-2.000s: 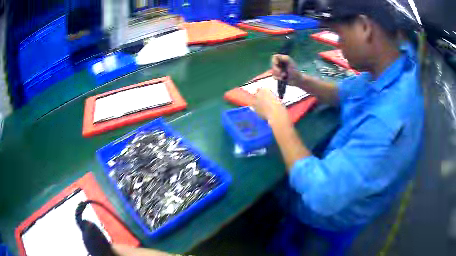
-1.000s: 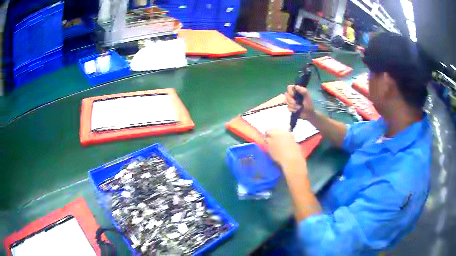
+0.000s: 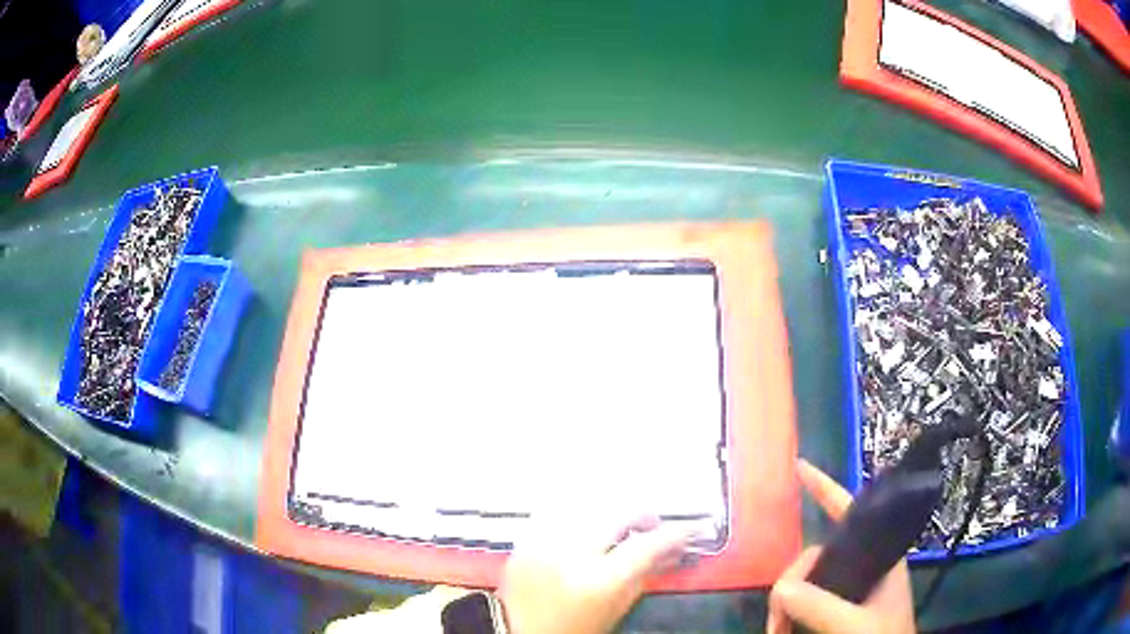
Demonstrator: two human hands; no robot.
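Note:
A white screen panel (image 3: 508, 384) with a thin dark edge lies flat on an orange-red foam pad (image 3: 775, 409) in front of me. My left hand (image 3: 589, 570) reaches over the near edge of the panel, its fingers near the right near corner; glare hides whether it holds a small part. My right hand (image 3: 849, 601) holds a black electric screwdriver (image 3: 880, 520) just right of the pad. The screwdriver is tilted, its cable end over the right parts bin. The screwdriver's tip is hidden by my hand.
The large right bin (image 3: 960, 359) holds dark and silver metal pieces. A large left bin (image 3: 130, 291) holds similar pieces, with a small blue bin (image 3: 192, 334) of dark grains against it. Another panel on a pad (image 3: 979, 81) lies far right. More panels lie far left (image 3: 68, 136).
The view has swung from the neighbouring seated worker to the panel in front of me. Both my hands are now in view, the left one at the panel's near edge.

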